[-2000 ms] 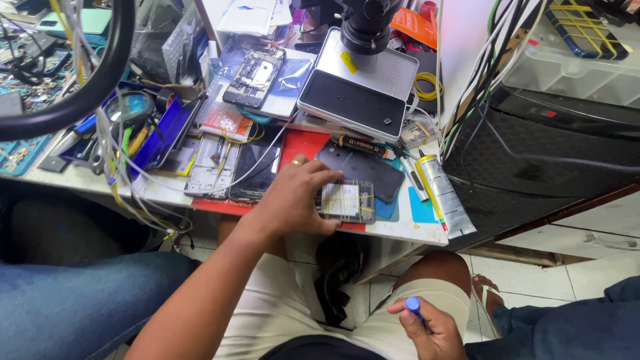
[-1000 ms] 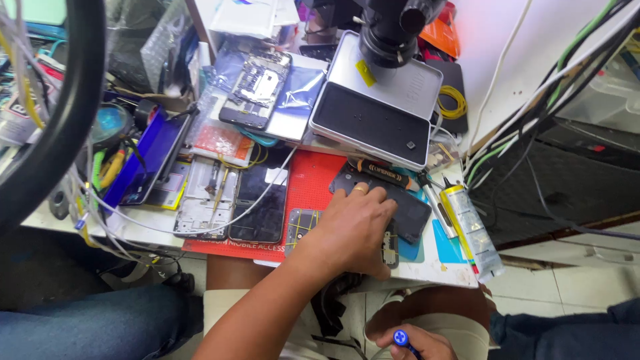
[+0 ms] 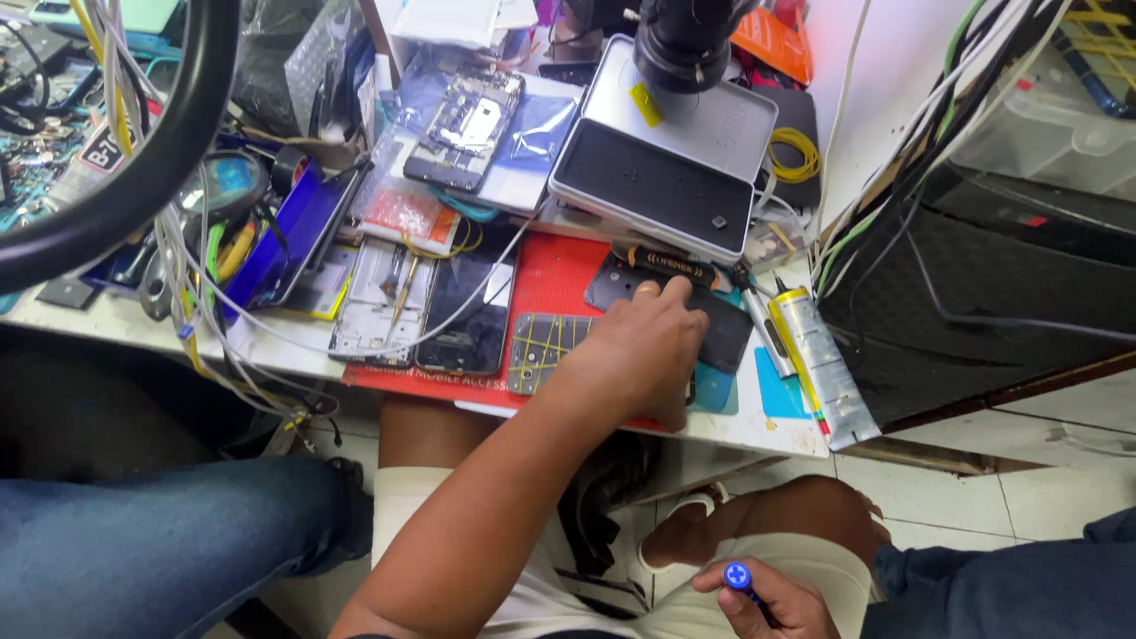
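My left hand [image 3: 635, 355] lies over the phone wrapped in yellow bands [image 3: 540, 351], its fingertips by the dark phone back cover [image 3: 723, 324]; its grip is hidden beneath the palm. Low in the view, my right hand [image 3: 772, 603] holds a blue-capped screwdriver [image 3: 737, 577] above my lap. The banded phone rests on a red mat [image 3: 555, 271]. Left of it lie a black phone screen [image 3: 470, 311] and a bare phone frame [image 3: 377, 306] with tweezers [image 3: 405, 293] on it. A pry tool marked "OPENER" [image 3: 670, 264] is above the back cover.
An open metal tin [image 3: 657, 186] sits beneath a microscope [image 3: 683, 44]. A disassembled phone [image 3: 468, 129] lies behind the mat. A glue tube [image 3: 821, 364] is at the bench's right edge. White cables [image 3: 164, 222] hang at left, near a black ring [image 3: 200, 115]. Other people's legs flank me.
The view has shifted. Two seconds ago my left hand was at the right end of the banded phone, with more of the phone showing; now the palm covers much of it. My right hand still holds the screwdriver.
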